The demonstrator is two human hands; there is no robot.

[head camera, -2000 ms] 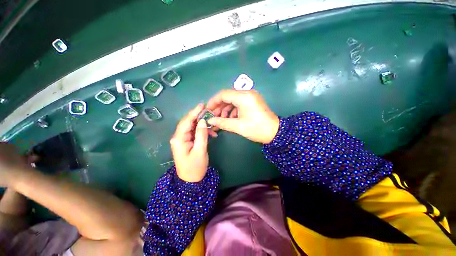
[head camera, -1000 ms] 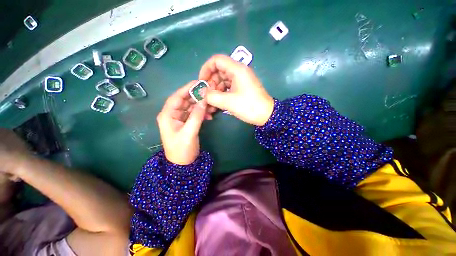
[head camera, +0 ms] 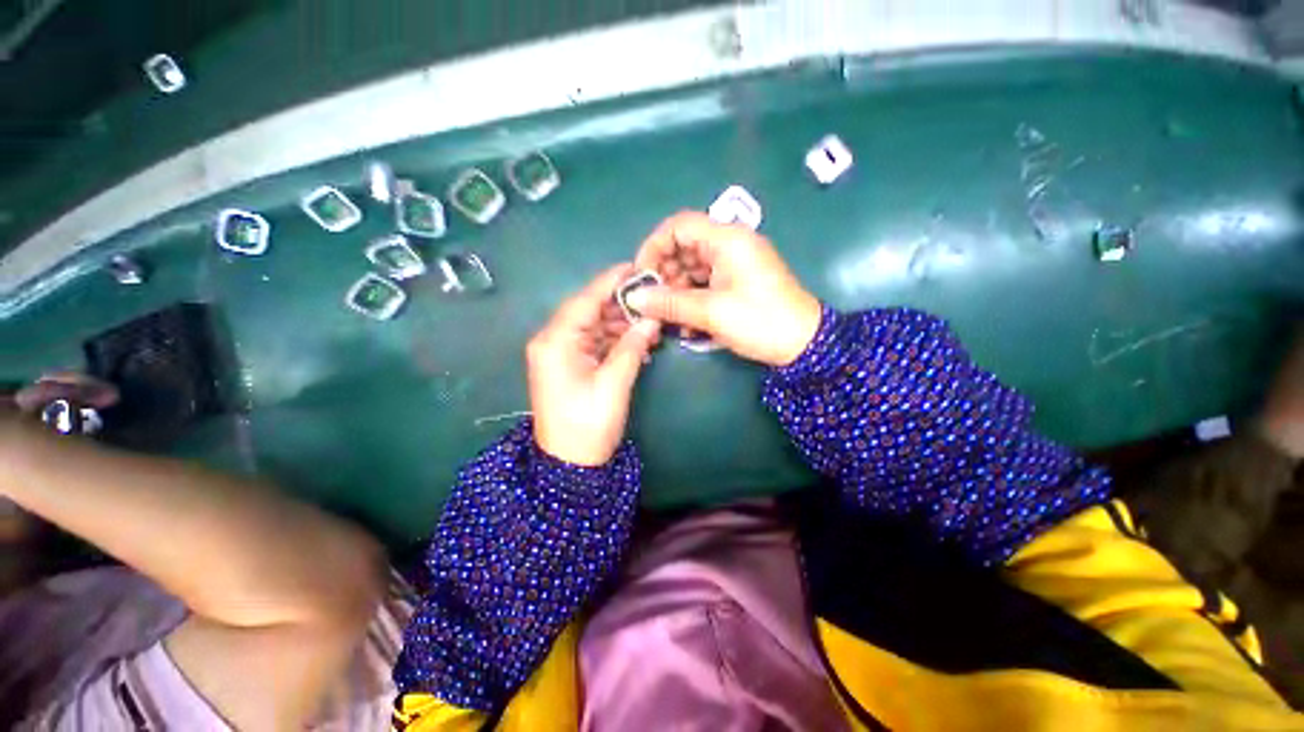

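A small plastic housing with a whitish rim is held between my hands in front of me. My left hand grips its lower left side with thumb and fingers. My right hand has its thumb on the housing, with the fingers curled behind. The fingers hide most of its inside. A pale rim of another piece shows just below my right hand; I cannot tell whether it is held. A white cover lies just beyond my right hand, partly hidden by it. Another white cover lies farther right.
Several open housings lie at the upper left of the green worktop, with a small upright white part. A circuit board lies right. A neighbour's arm and a black pad are left. A pale rail borders the belt.
The camera view has shifted. My hands stay together on the housing, which has turned slightly between the fingers. The neighbour's hand at left now shows a small white-rimmed piece.
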